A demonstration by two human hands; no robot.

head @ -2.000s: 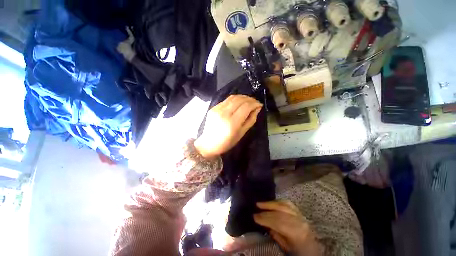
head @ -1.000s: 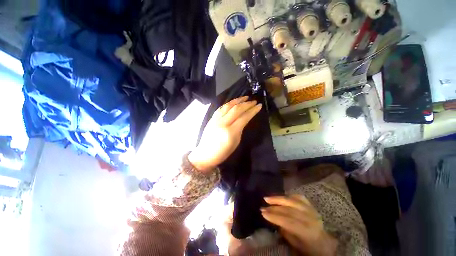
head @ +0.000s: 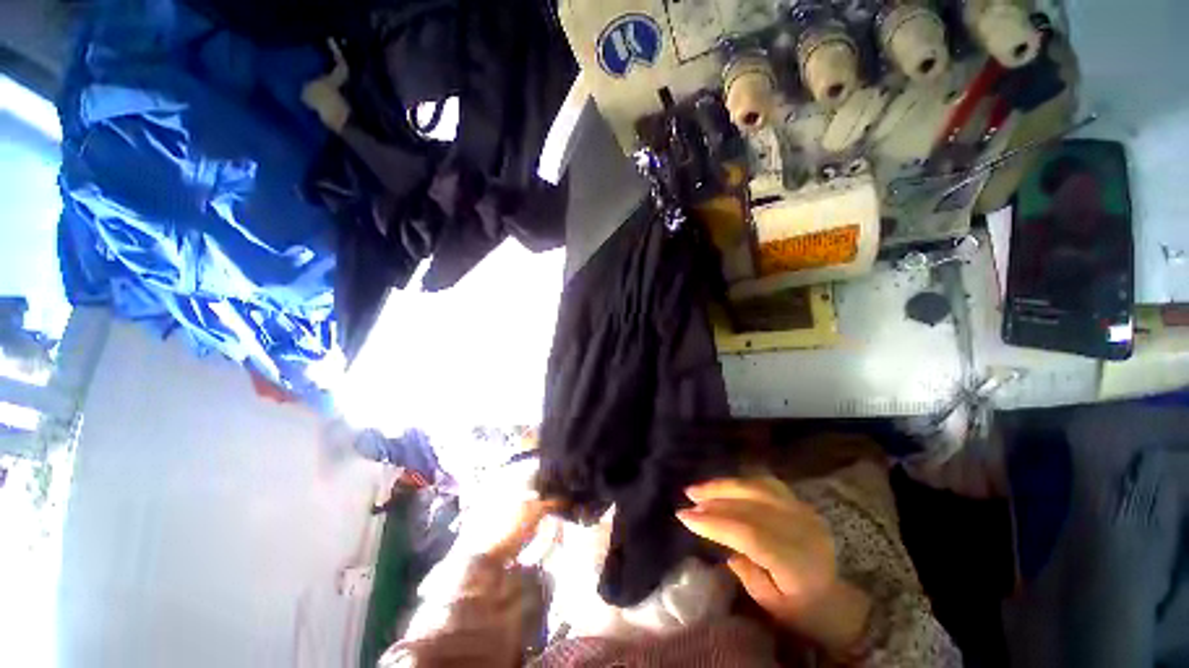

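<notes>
The black garment piece (head: 632, 372) runs from the needle area (head: 672, 196) of the overlock machine (head: 815, 242) down towards my lap, with gathered folds. My left hand (head: 519, 529) is blurred and washed out by glare at the cloth's lower left edge; its grip is unclear. My right hand (head: 769, 542) is at the cloth's lower right edge, palm partly turned, fingers extended and thumb apart, with fingertips by the cloth. Neither hand is at the needle area.
Blue garments (head: 196, 209) and black cloth (head: 456, 196) are heaped at left. A smartphone (head: 1069, 248) lies right of the machine. A thin metal tool (head: 1017, 157) sticks out near the red-handled tool (head: 971, 105). White cloth (head: 691, 594) lies on my lap.
My left hand has moved from beside the needle area down to the cloth's lower left edge. The cloth's upper part is uncovered. The view has shifted slightly; my right hand stays near the lower right edge.
</notes>
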